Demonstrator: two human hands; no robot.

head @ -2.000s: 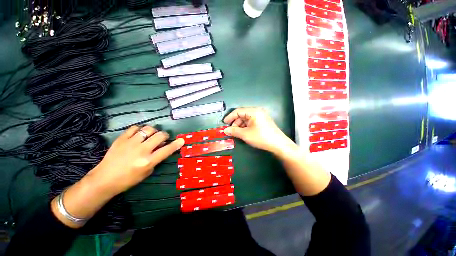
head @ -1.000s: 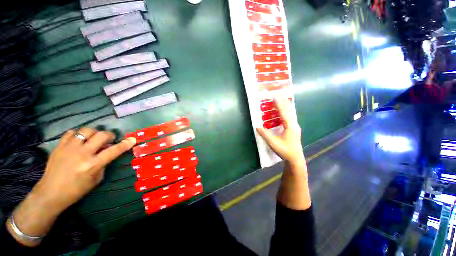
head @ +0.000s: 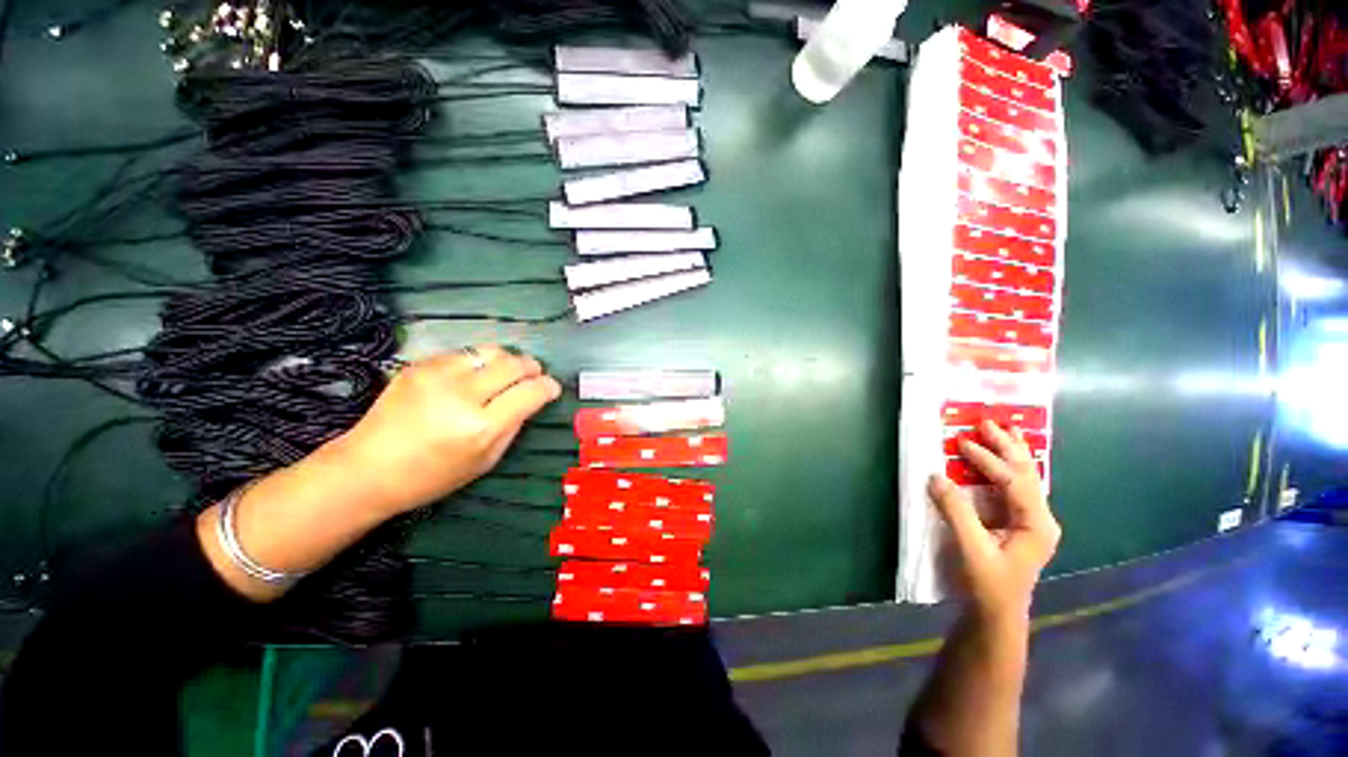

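My left hand [head: 451,422] is at the left end of a bare grey-white housing [head: 648,385], fingertips close together near its cable; whether they pinch the cable is unclear. Red-taped housings [head: 636,503] lie just below it, the top one with a shiny glare. My right hand [head: 1005,510] is over the lower part of the white backing sheet [head: 924,340]. Its fingertips touch the lowest red pads [head: 968,462], with the thumb apart to the left. No pad is seen lifted.
More bare housings [head: 628,185] lie in a column above, their cables running left to coiled black bundles [head: 281,222]. Metal connectors [head: 237,22] are at top left. A white bottle [head: 850,52] stands near the sheet's top. A dark cable pile [head: 1161,74] is at upper right.
The lowest bare housing now lies apart from its column, directly above the red ones. My left hand has moved to its cable end. My right hand has gone from the red-taped housings to the backing sheet.
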